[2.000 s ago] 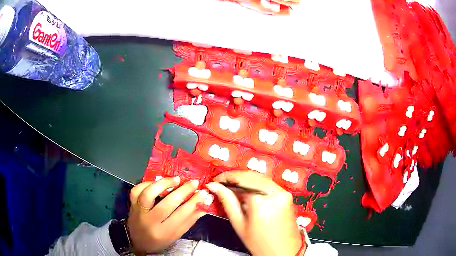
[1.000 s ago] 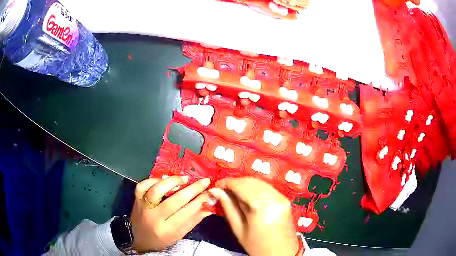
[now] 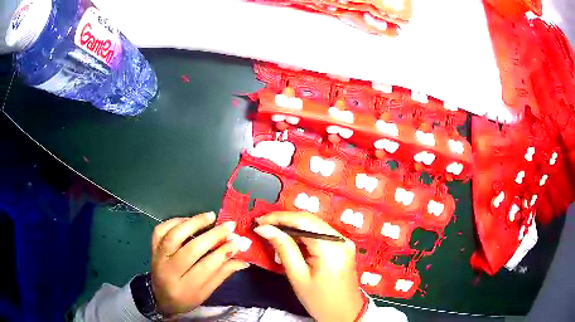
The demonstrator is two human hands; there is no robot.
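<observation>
The red motif sheet lies on the dark green surface, with rows of white paired shapes, several open holes and a raised fold along its upper part. My left hand rests flat, fingers spread, on the sheet's near left corner beside a white shape. My right hand holds slim black tweezers between thumb and fingers, just right of my left fingertips. The tweezers' tip is hidden by my fingers.
A water bottle lies at the upper left. A raised white surface spans the back, with stacked red sheets on it. Draped red sheets hang at the right, with crumpled white backing beneath. The dark green surface has a curved near edge.
The view has shifted, so things sit further right. My left fingers have spread and flattened, uncovering a white shape. The tweezers' shaft, hidden a second ago, shows again in my right hand.
</observation>
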